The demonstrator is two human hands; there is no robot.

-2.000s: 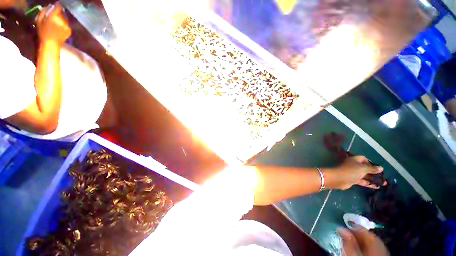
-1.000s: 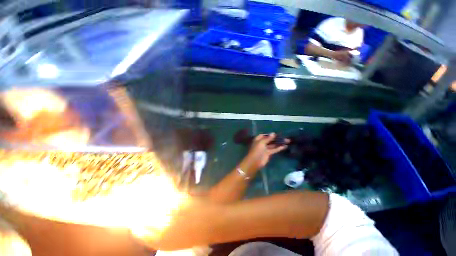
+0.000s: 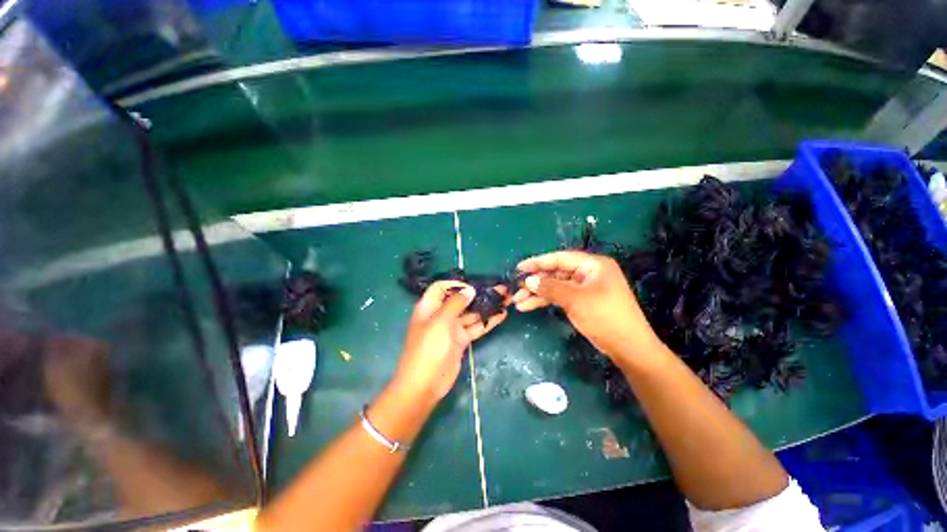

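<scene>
My left hand holds a black spiky flower piece in its fingertips, over the table's pale seam. My right hand is just right of it, thumb and fingertips pinched together near the piece's right edge; a small dark part seems to be between them, too small to tell clearly. A white glue bottle lies below my right hand. A large loose pile of black pieces spreads to the right of my right hand. A small dark cluster lies just beyond my left hand.
A blue bin full of black pieces stands at right. A spare white bottle and a dark cluster lie at left by the clear panel. The green belt runs behind a white rail, with another blue bin beyond.
The view has swung from the brownish-gold parts at left to the green table. My right hand has come over beside my left hand, which still holds a dark piece.
</scene>
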